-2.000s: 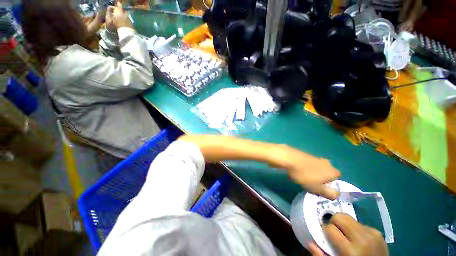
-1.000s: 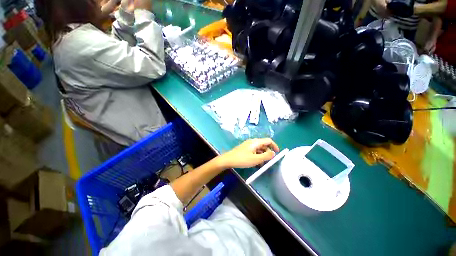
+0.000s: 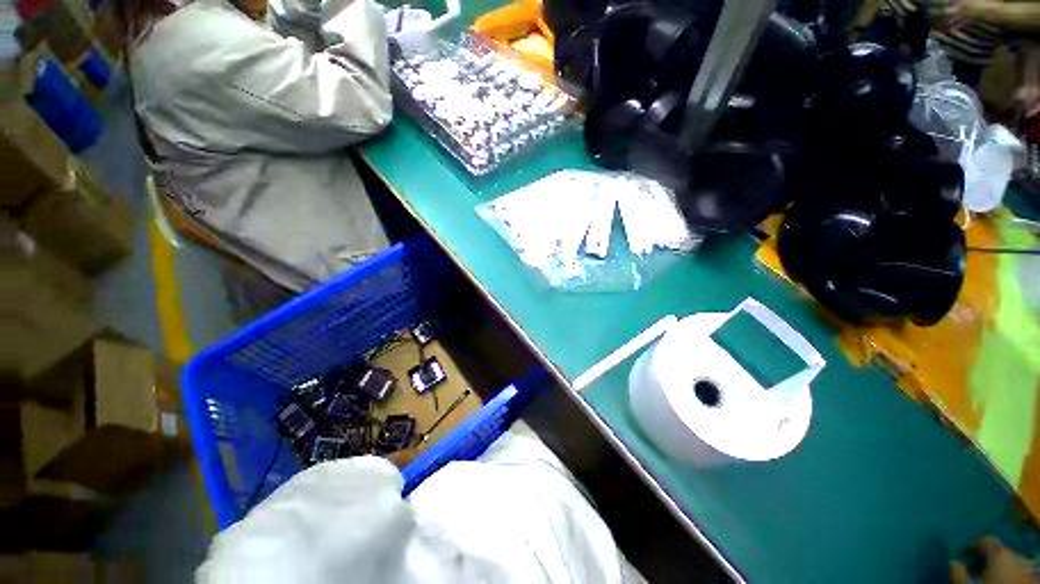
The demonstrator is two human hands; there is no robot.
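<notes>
A white round housing with a dark centre hole and an open rectangular frame on its far side stands on the green bench, with no hand on it. A slim white strip reaches from its left side to the bench edge; whether it is joined on is unclear. My right hand shows only partly at the bottom right corner, blurred, with a small dark spot by the fingers; its grip is unclear. My left hand is out of view; only the white sleeve shows. The blue crate holds several black modules on cardboard.
A clear bag of white parts lies beyond the housing. A clear tray of small parts is farther back beside a seated worker. Black shells are piled on an orange sheet, by a metal post. Cartons stand at left.
My left hand has left the white strip beside the housing and gone out of view. My right hand has come in at the bottom right corner. The view has shifted, showing more of the crate's modules.
</notes>
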